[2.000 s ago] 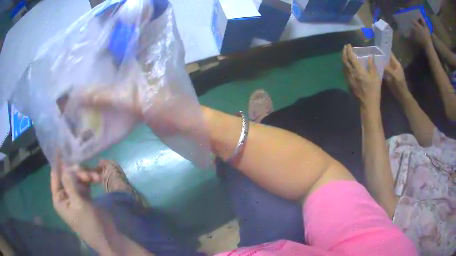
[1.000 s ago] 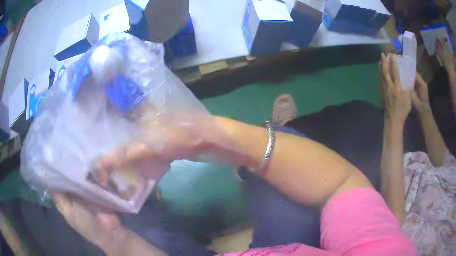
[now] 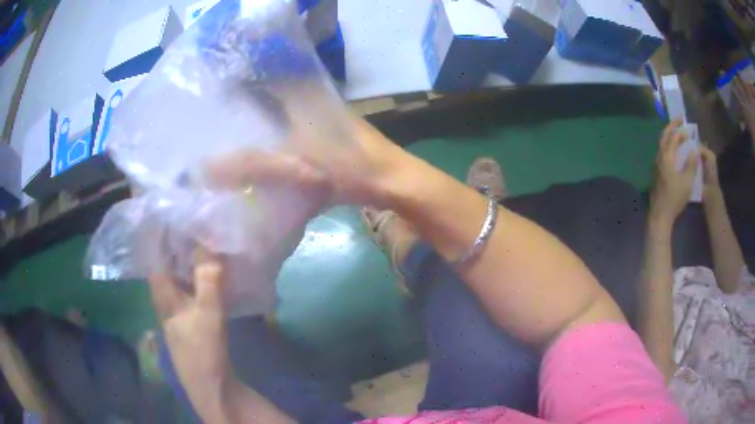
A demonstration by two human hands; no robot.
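Observation:
A clear plastic bag [image 3: 186, 116] hangs over a white product unit [image 3: 252, 290], held over my lap in front of the table. Blue parts [image 3: 286, 54] of the unit show blurred through the top of the bag. My right hand [image 3: 273, 174] reaches in under the bag's film and grips the unit at its middle; the plastic blurs the fingers. My left hand [image 3: 194, 306] holds the bag and the unit's lower left side, thumb up. The unit's lower end is hazy behind the plastic.
Blue-and-white cartons stand on the white table [image 3: 381, 50], such as one at the back [image 3: 468, 45] and several at the left [image 3: 79, 137]. Another person's hands [image 3: 679, 170] hold a white box at the right. Green floor [image 3: 331, 273] and shoes show below.
The bag and unit have moved up and right from a second ago. My left hand has risen and now grips the bag's lower left part. The other person's white box has turned.

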